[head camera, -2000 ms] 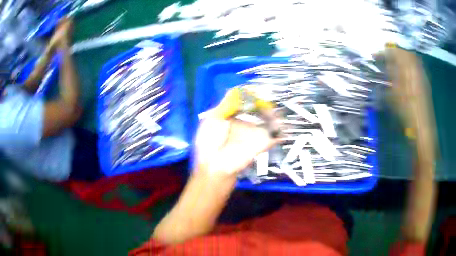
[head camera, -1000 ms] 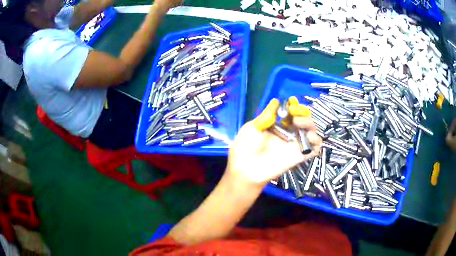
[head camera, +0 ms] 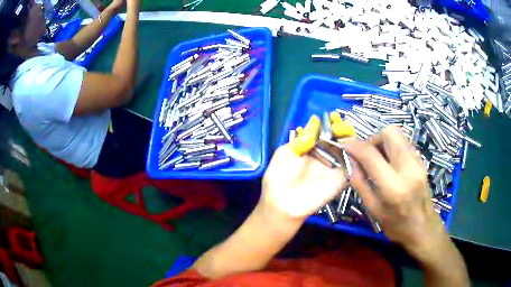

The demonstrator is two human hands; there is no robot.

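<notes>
My left hand point(head camera: 302, 174) is palm up over the near blue tray point(head camera: 297, 101), with yellow finger cots on its fingertips. It holds a few silver metal tubes point(head camera: 326, 156) across its palm and fingers. My right hand point(head camera: 395, 185) is bent over beside it, its fingertips touching the front end of the held tubes. Whether it grips a tube or a small part is hidden by its fingers. More silver tubes point(head camera: 440, 120) are heaped in the near tray, partly covered by both hands.
A left blue tray point(head camera: 265, 106) holds more tubes. White pieces point(head camera: 414, 42) are piled at the upper right. Yellow pieces point(head camera: 485, 189) lie at the right table edge. A person in a light shirt point(head camera: 47, 95) sits at the left, near a red stool point(head camera: 140, 196).
My right hand has come in from the right edge to the tubes in my left hand. The view has shifted slightly, and the other person's arms have moved.
</notes>
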